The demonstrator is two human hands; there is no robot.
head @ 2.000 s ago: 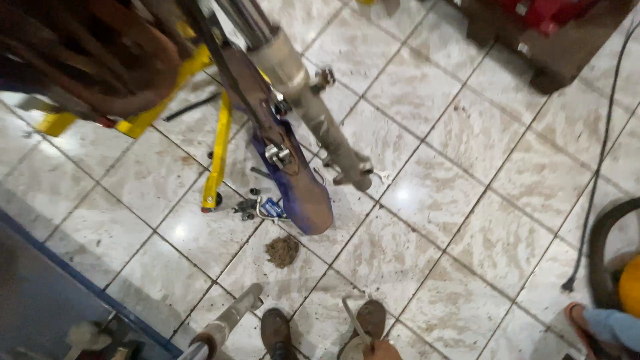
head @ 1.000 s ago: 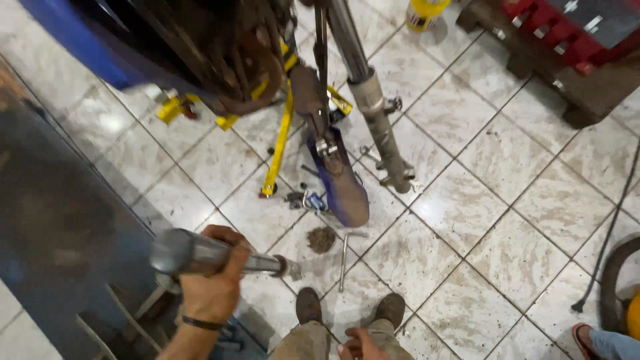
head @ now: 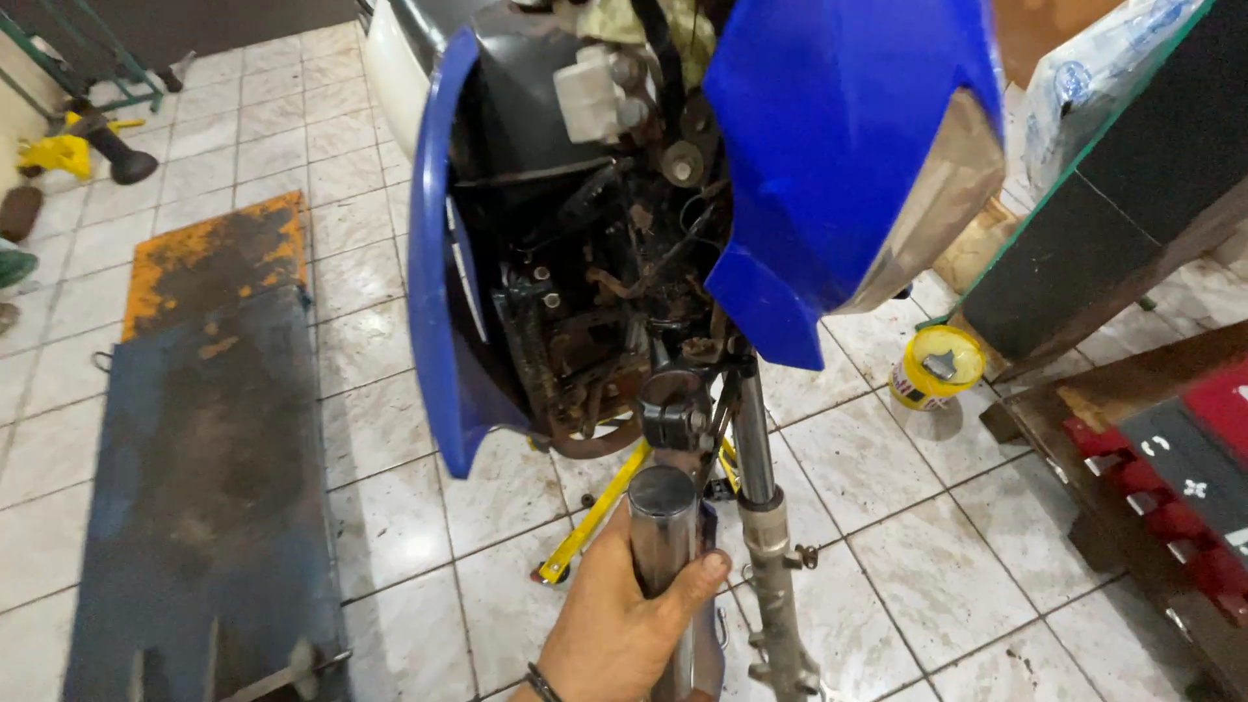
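Note:
My left hand [head: 629,604] is wrapped around the upper tube of a loose motorcycle fork leg [head: 663,546], its thumb on the right side of the metal. The tube's capped top [head: 663,490] is just below an empty-looking fork clamp [head: 673,414] on the motorcycle's front end; whether they touch is not clear. Another fork leg [head: 765,526] hangs at the right, mounted in the front end. Blue side panels [head: 838,146] flank the dark, dirty frame area [head: 585,302]. A grimy bolt [head: 682,164] shows above. My right hand is out of view.
A yellow stand leg [head: 595,512] slants across the tiles behind my hand. A dark blue metal ramp or platform [head: 205,487] lies at left. At right are a yellow bucket [head: 926,375], a wooden pallet-like base [head: 1102,526] with a red object on it, and a dark panel [head: 1092,214].
My left hand has brought the loose fork leg from the left to below the clamp. My right hand, low in the earlier frames, is out of view. The view has tilted up to the front end.

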